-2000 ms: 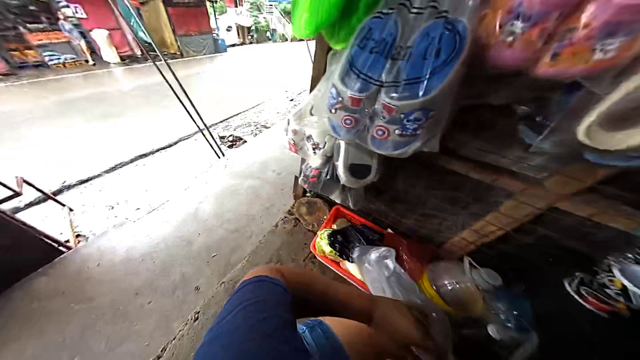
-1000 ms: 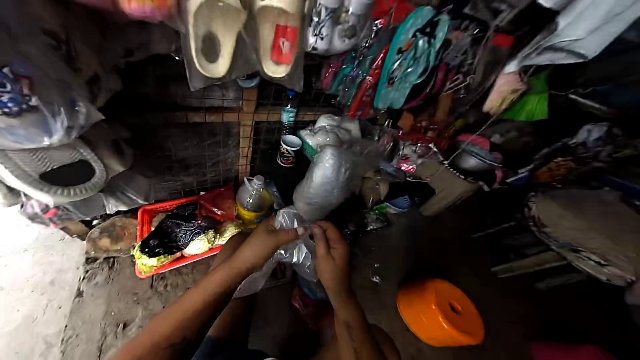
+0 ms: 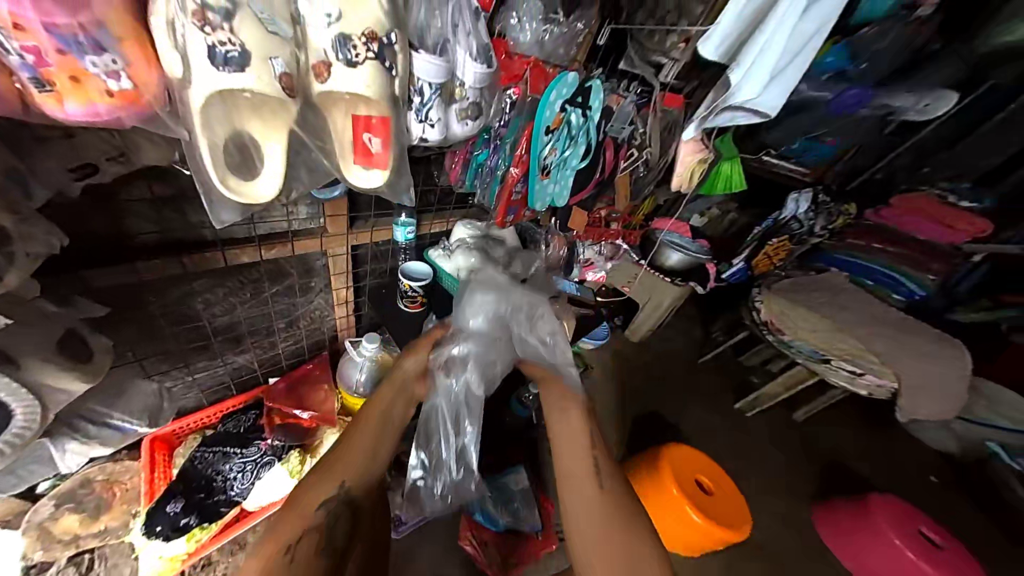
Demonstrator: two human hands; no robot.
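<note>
A crumpled clear plastic bag (image 3: 480,336) hangs between my two hands in the middle of the view, its long tail falling toward the lower left. My left hand (image 3: 424,356) grips its left edge, with the fingers partly hidden by the plastic. On the right side my right hand (image 3: 544,372) is closed on the same bag, its fingers mostly covered by it. Just beyond the bag, a green basket (image 3: 442,270) holds more clear plastic. A printed mug (image 3: 414,286) and a water bottle (image 3: 405,232) stand to the left of that basket.
At lower left sits a red plastic basket (image 3: 164,448) with a black bandana (image 3: 216,472), beside a large bottle (image 3: 364,368). An orange stool (image 3: 688,500) and a pink stool (image 3: 892,536) are at lower right. Bagged cream slides (image 3: 240,120) and teal flip-flops (image 3: 564,140) hang above.
The view has turned right from the street side. Since a second ago my hands have moved apart, and the plastic bag is spread between them rather than bunched at my fingertips.
</note>
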